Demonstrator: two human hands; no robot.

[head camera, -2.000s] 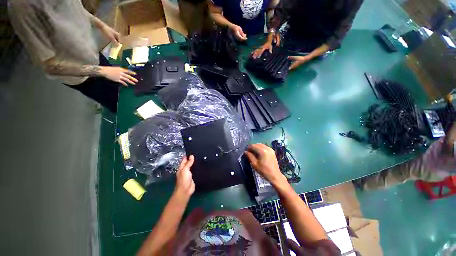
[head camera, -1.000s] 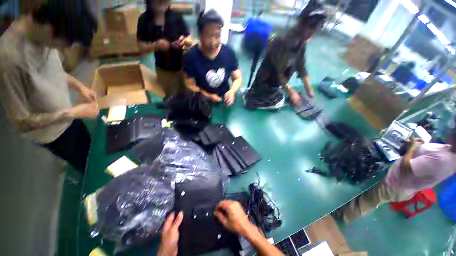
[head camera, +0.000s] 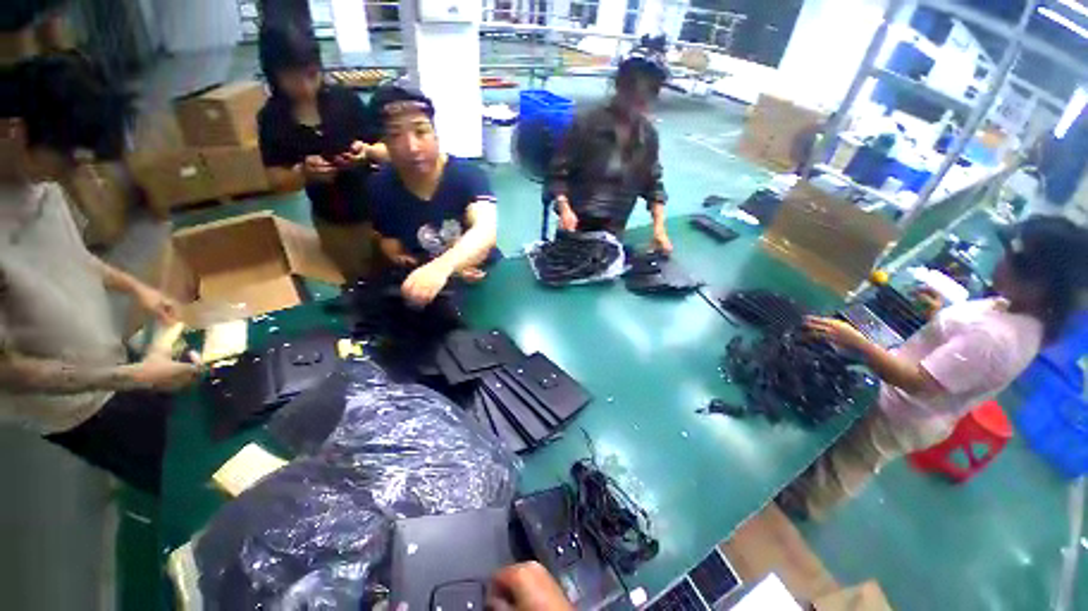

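A black panel (head camera: 451,547) lies at the bottom edge of the view, partly cut off, with a dark raised loop near its middle. My right hand (head camera: 531,590) is at the panel's right side, fingers curled and cut off by the bottom edge; whether it grips anything is hidden. My left hand is out of the picture. More black panels (head camera: 556,535) lie just right of the held-up panel's side, beside a tangle of black cables (head camera: 611,513). A large clear plastic bag (head camera: 412,448) with black contents lies left of and behind the panel.
Fanned black panels (head camera: 525,394) lie mid-bench, with more panels (head camera: 280,376) at the left. A black cable heap (head camera: 793,364) is at the right under a person's hand. An open carton (head camera: 239,269) stands far left. Several people surround the green bench (head camera: 680,418). Gridded panels (head camera: 714,578) sit near the bench edge.
The view has tilted up, so the panel and my right hand sit lower and my left hand has left the picture. The person at right now reaches into the cable heap.
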